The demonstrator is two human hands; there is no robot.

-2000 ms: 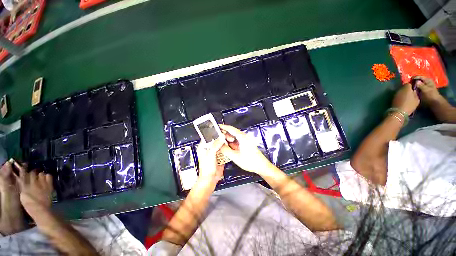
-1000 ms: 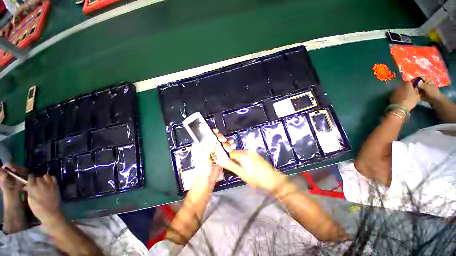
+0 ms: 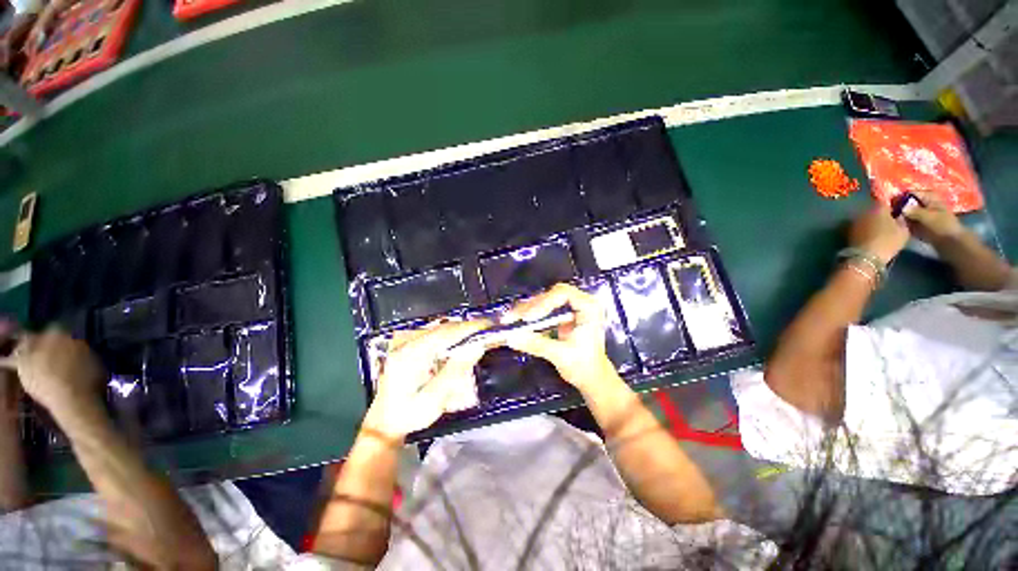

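Observation:
A phone [image 3: 508,330] is held between my two hands over the near row of the blister tray [image 3: 502,201], seen edge-on, so its screen is hidden. My left hand [image 3: 419,377] grips its left end. My right hand [image 3: 575,335] grips its right end, fingers curled over it. In the tray, a pale piece with a dark screen area [image 3: 639,243] lies in a middle-row pocket. Another pale piece with a gold edge [image 3: 703,303] lies in the near right pocket. A pale piece shows partly beneath my left hand.
A second blister tray [image 3: 229,301] lies at left, with a neighbour's blurred hands at its near corner. A phone [image 3: 25,221] is on the green belt. At right are small orange parts [image 3: 832,178], an orange plastic bag [image 3: 918,164], a dark phone [image 3: 871,105] and another person's hands.
The phone, earlier upright with its screen showing, is now turned sideways and edge-on. My hands have moved apart to its two ends. The belt phones at left have shifted further left.

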